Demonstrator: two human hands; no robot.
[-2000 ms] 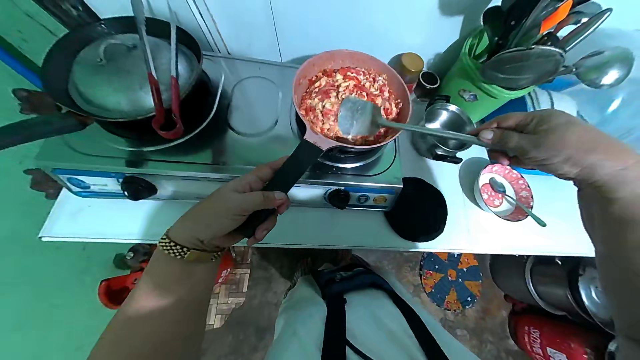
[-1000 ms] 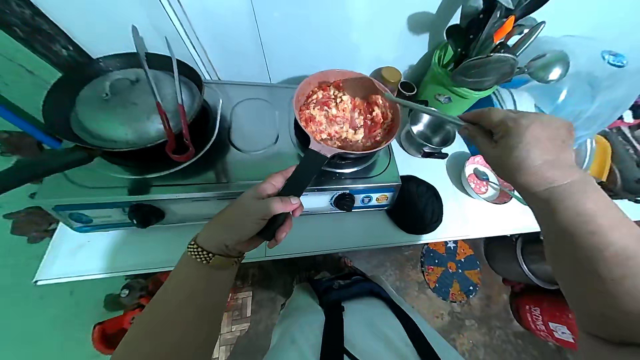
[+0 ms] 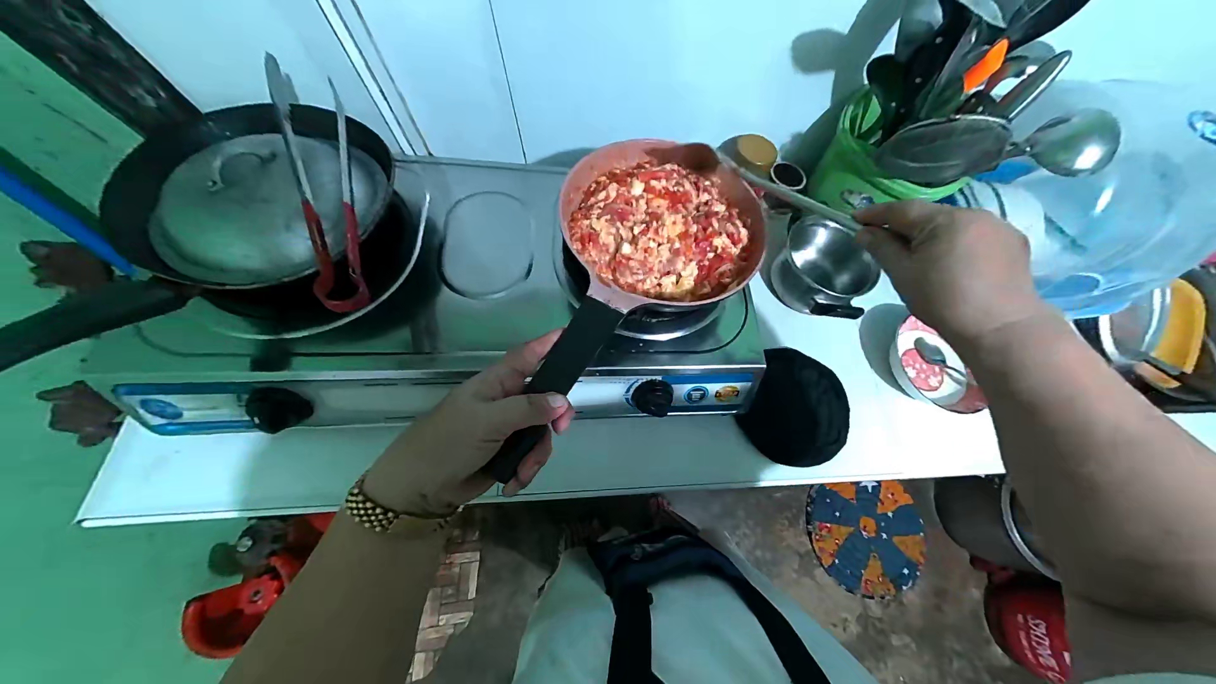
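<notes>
My left hand (image 3: 484,418) grips the black handle of a pink frying pan (image 3: 568,204) on the right burner of a gas stove (image 3: 484,332). A chunky mix (image 3: 660,228) of red and pale pieces, tomato-like and egg-like, fills the pan. My right hand (image 3: 950,266) is closed on the long handle of a metal turner (image 3: 798,197), whose blade rests at the pan's upper right rim, on the edge of the food. Beneath that hand stand a small steel pot (image 3: 831,258) and a red-and-white bowl (image 3: 936,366) with a spoon in it.
On the left burner, stacked dark pans (image 3: 119,209) bear a metal lid (image 3: 252,209) and red-handled tongs (image 3: 328,242). A green utensil holder (image 3: 845,166), jars (image 3: 750,154) and a large clear bottle (image 3: 1130,209) stand at the right. A black cloth item (image 3: 796,407) lies beside the stove.
The turner's blade has moved from the middle of the food to the pan's upper right edge. My left hand keeps hold of the pan handle.
</notes>
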